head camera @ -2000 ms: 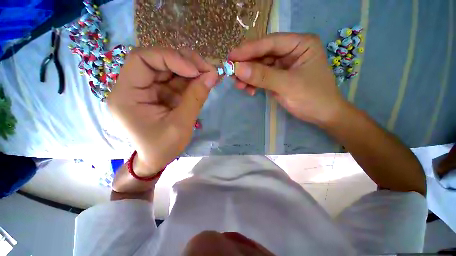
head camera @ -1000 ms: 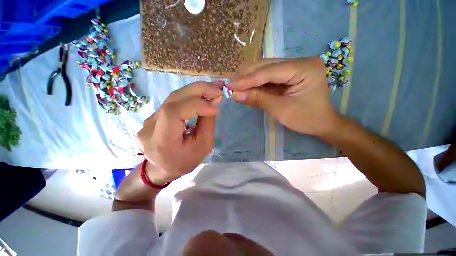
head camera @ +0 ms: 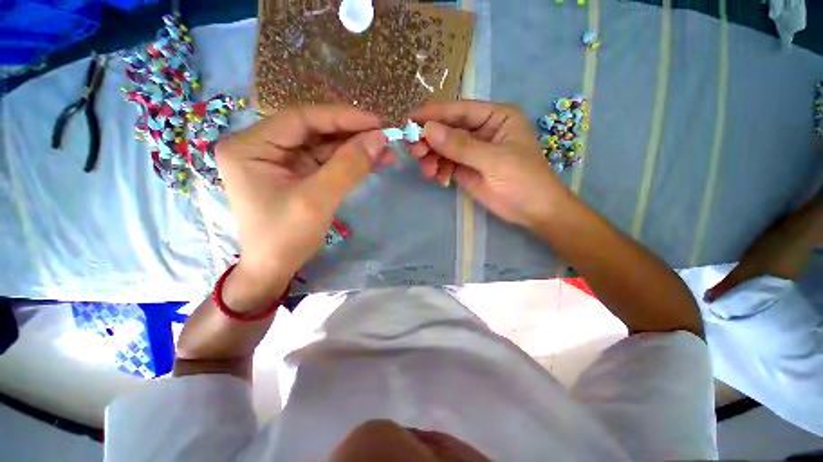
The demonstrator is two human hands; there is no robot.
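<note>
My left hand [head camera: 293, 171] and my right hand [head camera: 501, 158] meet in front of the board. Each pinches a tiny pale-blue part between thumb and forefinger. The left one's part [head camera: 393, 134] touches or nearly touches the right one's part [head camera: 413, 133]; whether they are joined cannot be told. A small red-and-pale-blue pile [head camera: 337, 232] shows beside my left wrist, partly hidden. A pile of yellow, white and blue parts [head camera: 564, 133] lies right of my right hand. A larger mixed red, blue and yellow pile [head camera: 171, 108] lies on the left.
The brown speckled board [head camera: 316, 68] lies behind my hands, with a white disc [head camera: 356, 14] and a pale curved strip [head camera: 431, 81]. Black-handled pliers [head camera: 79, 117] lie open at far left. Blue crates [head camera: 54, 32] stand at back left. Another person's arm [head camera: 781, 244] shows at right.
The view has shifted, so piles and board sit differently in the picture. My left fingers have unfolded from their curled pose and now hold a pale-blue part against or near the right hand's part.
</note>
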